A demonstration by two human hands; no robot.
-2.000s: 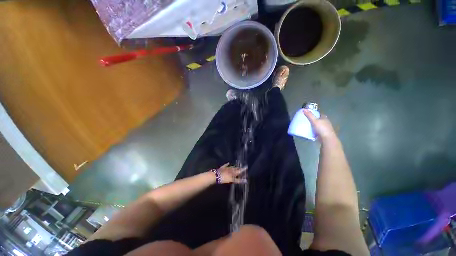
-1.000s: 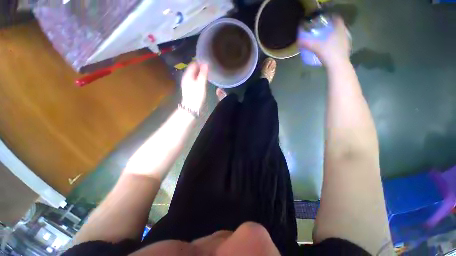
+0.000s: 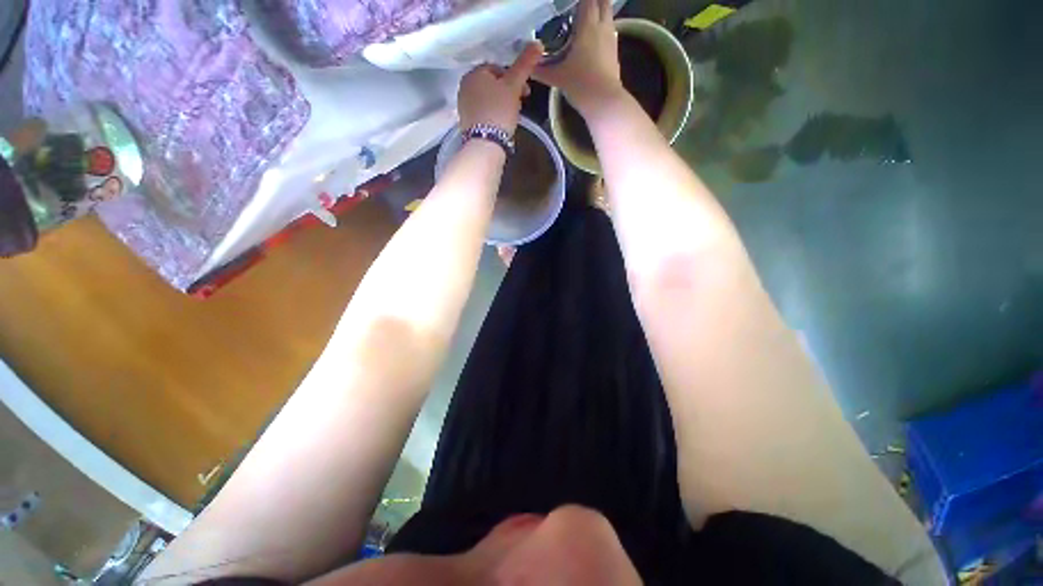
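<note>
My right hand [image 3: 586, 63] is at the top of the picture, above the cream-rimmed bucket [image 3: 683, 86]. Its fingers are around a shiny, dark round opening, which looks like the mouth of the tumbler [image 3: 555, 38]; the tumbler's body is mostly hidden. My left hand [image 3: 494, 96] is just left of it, above the greyish-white bucket [image 3: 557, 204], with its fingertips close to the tumbler and my right hand. Whether it grips anything cannot be told. Both buckets stand on the floor, partly covered by my arms, with dark or brownish insides.
A purple-patterned cover [image 3: 172, 126] lies over a white-edged object at the upper left, with a clear container [image 3: 109, 155] on it. A red bar [image 3: 275, 245] runs below its edge. Dark wet patches [image 3: 852, 135] mark the green floor. A blue crate [image 3: 978, 458] is at the lower right.
My right hand has moved left with the tumbler from beyond the cream-rimmed bucket. My left hand has moved up from the greyish-white bucket's rim towards it. The view has shifted towards the purple-patterned cover.
</note>
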